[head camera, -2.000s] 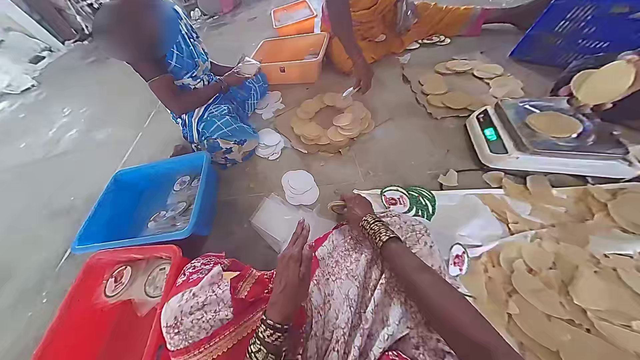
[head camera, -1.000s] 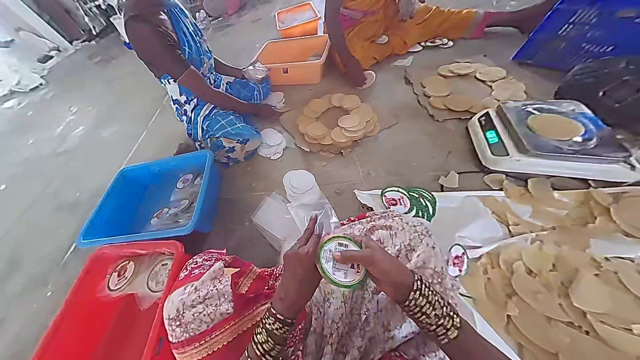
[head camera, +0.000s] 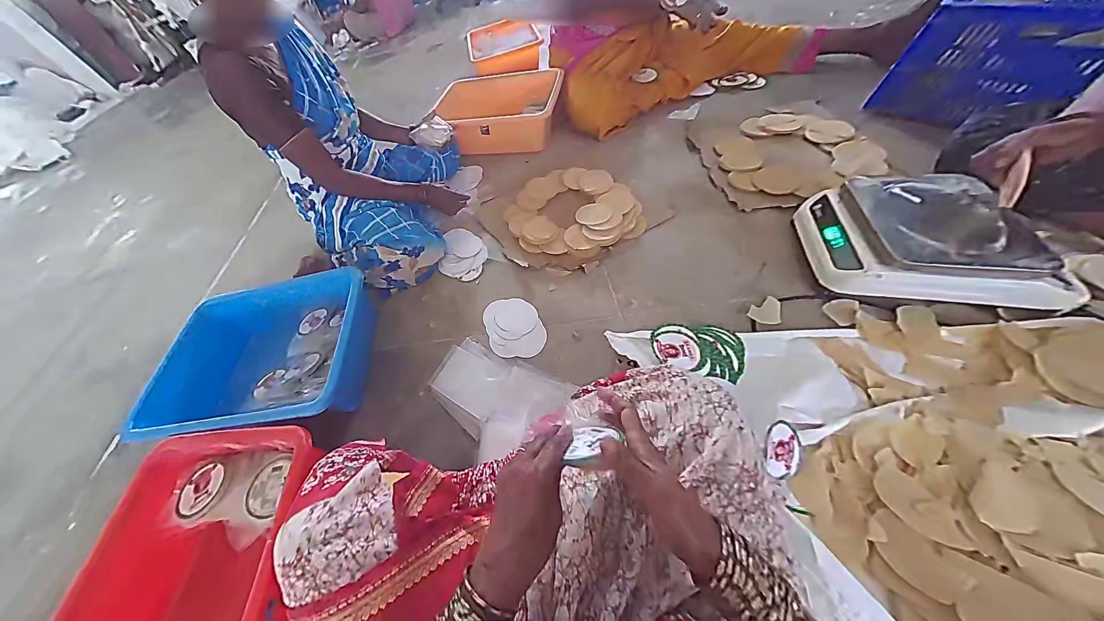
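Observation:
Over my lap, my left hand (head camera: 528, 509) and my right hand (head camera: 655, 487) hold a round printed label (head camera: 590, 442) between them, one at each side. Clear plastic seems to lie around it, though blur hides how. Clear plastic bags (head camera: 483, 388) lie on the floor just beyond my left hand. Past them is a stack of white paper discs (head camera: 515, 326). Green-edged round labels (head camera: 699, 349) lie fanned on a white sheet beyond my right hand, and a single round label (head camera: 783, 449) lies to its right.
A red tub (head camera: 164, 517) and a blue tub (head camera: 259, 345) stand at left. At right are heaped flat tan discs (head camera: 975, 509) and a digital scale (head camera: 940, 241). A co-worker in blue (head camera: 345, 172) sits beyond, near a ring of tan discs (head camera: 573, 216) and an orange tub (head camera: 504, 112).
Two seconds ago my hands were apart, the right near the fanned labels; now both are on a round label over my lap. The tan disc on the scale has left its pan.

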